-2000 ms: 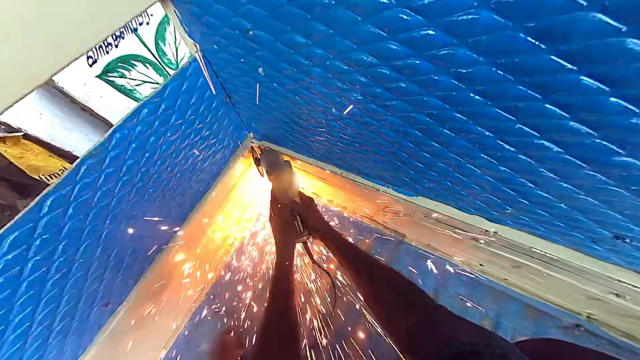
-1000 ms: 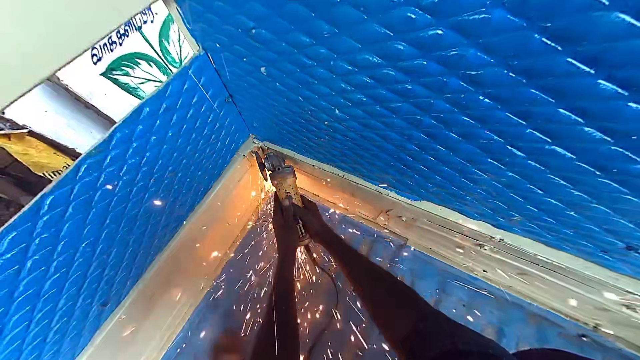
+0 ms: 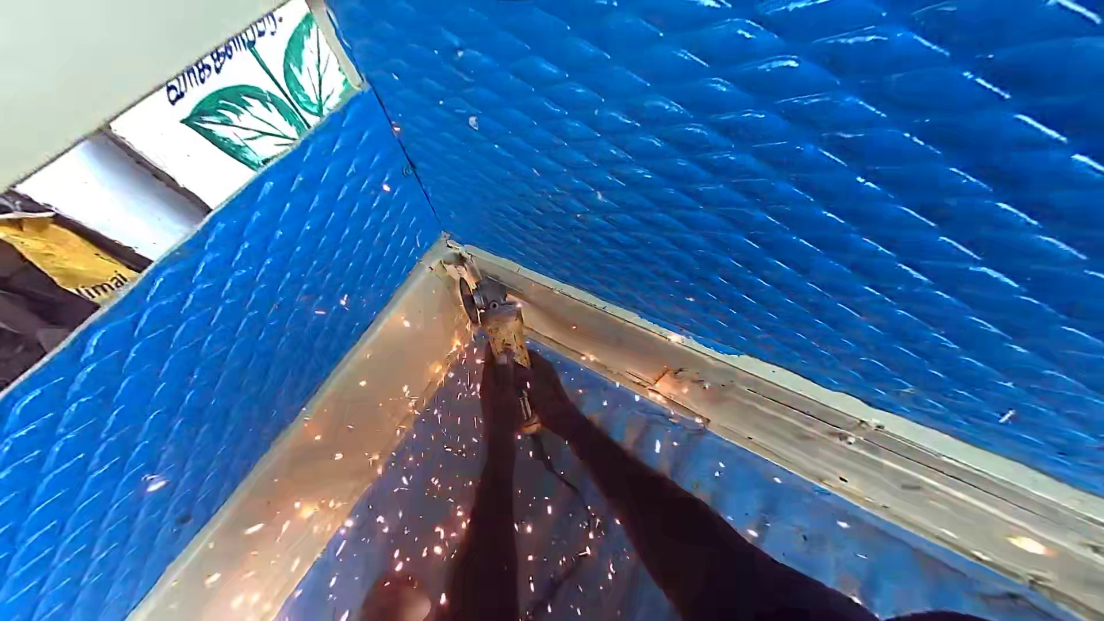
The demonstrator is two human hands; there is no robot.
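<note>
An angle grinder (image 3: 505,335) with a worn yellow body points into the far corner. My left hand (image 3: 500,388) and my right hand (image 3: 548,392) are both closed around its body from either side. Its disc (image 3: 468,300) stands at the left of the dark gear head, close to the corner where two pale metal ledges (image 3: 690,375) meet. Whether the disc touches metal is unclear. Orange sparks scatter below it, over the left ledge and my forearms. A dark cord (image 3: 561,476) trails from the grinder's rear end.
Blue quilted-pattern wall panels (image 3: 733,172) rise on both sides of the corner. Blue sheet flooring (image 3: 742,500) lies between the ledges. Beyond the left panel's top edge are a white board (image 3: 250,116) with painted green leaves and writing, and a yellow sack (image 3: 60,254).
The bright spark glow around the grinder's head two seconds ago has faded, with the sparks now thinner and more scattered. Both hands stay on the grinder near the corner.
</note>
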